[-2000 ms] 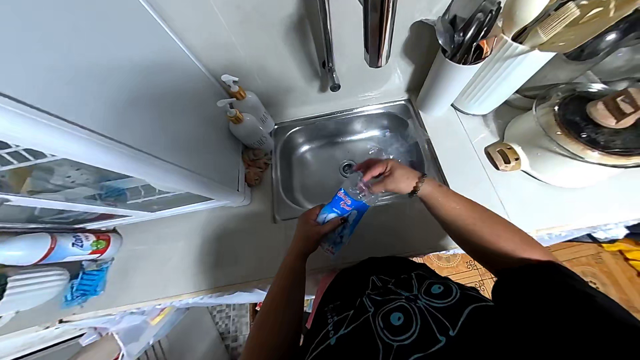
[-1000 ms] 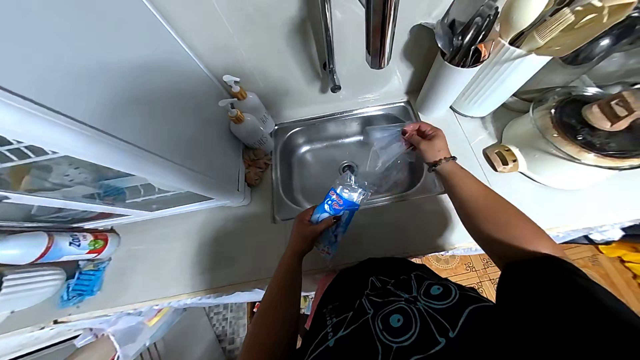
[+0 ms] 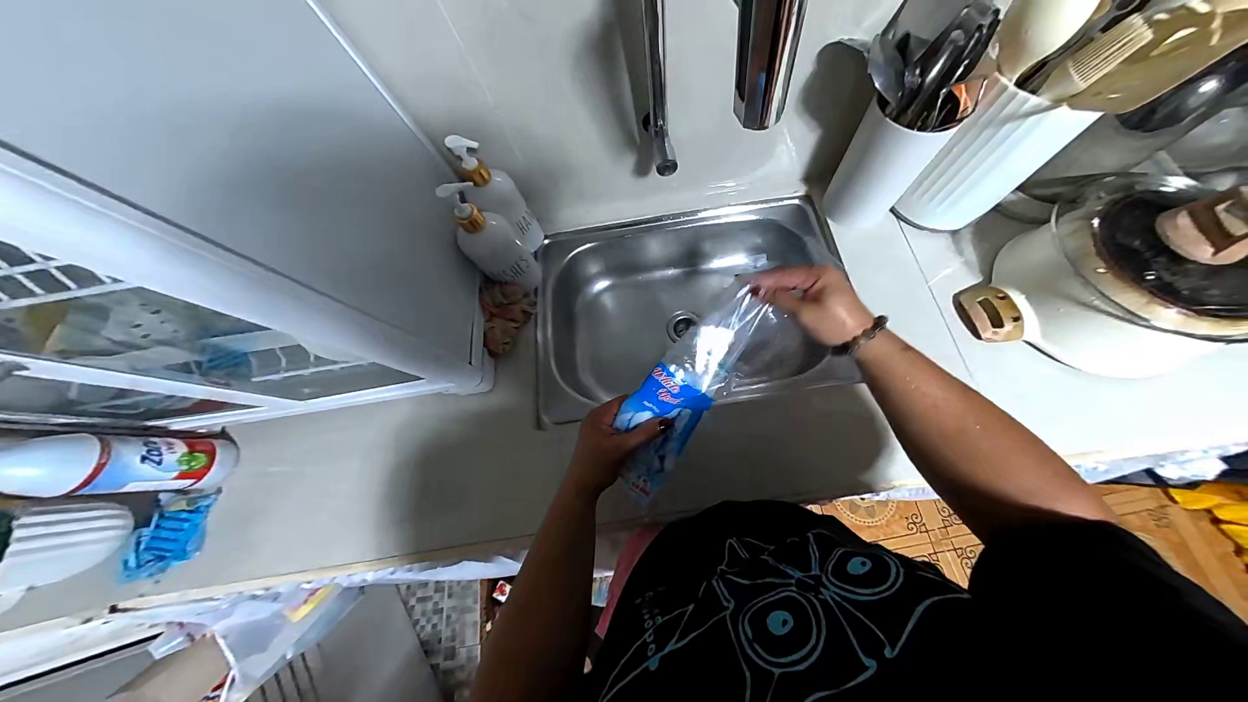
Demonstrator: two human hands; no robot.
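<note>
My left hand (image 3: 624,439) grips a blue and white printed plastic packet (image 3: 666,398) at the sink's front edge. Clear plastic (image 3: 723,336) stretches from the packet's upper end to my right hand (image 3: 804,297), whose fingertips pinch it over the basin. Whether that clear plastic is part of the packet or a separate bag, I cannot tell. Beneath both lies the stainless steel sink (image 3: 624,283), with its drain (image 3: 682,325) partly showing. A beaded bracelet (image 3: 862,336) circles my right wrist.
Two white pump bottles (image 3: 495,244) stand left of the sink, beside a brown scrubber (image 3: 505,317). The faucet (image 3: 659,117) hangs over the back. White utensil holders (image 3: 882,161) and a cream pot (image 3: 1082,302) are at the right. A white bottle (image 3: 117,464) and a blue brush (image 3: 174,534) lie at the left.
My right hand has moved from the right side of the basin toward the packet, bringing the clear plastic closer to it. My left hand still holds the packet.
</note>
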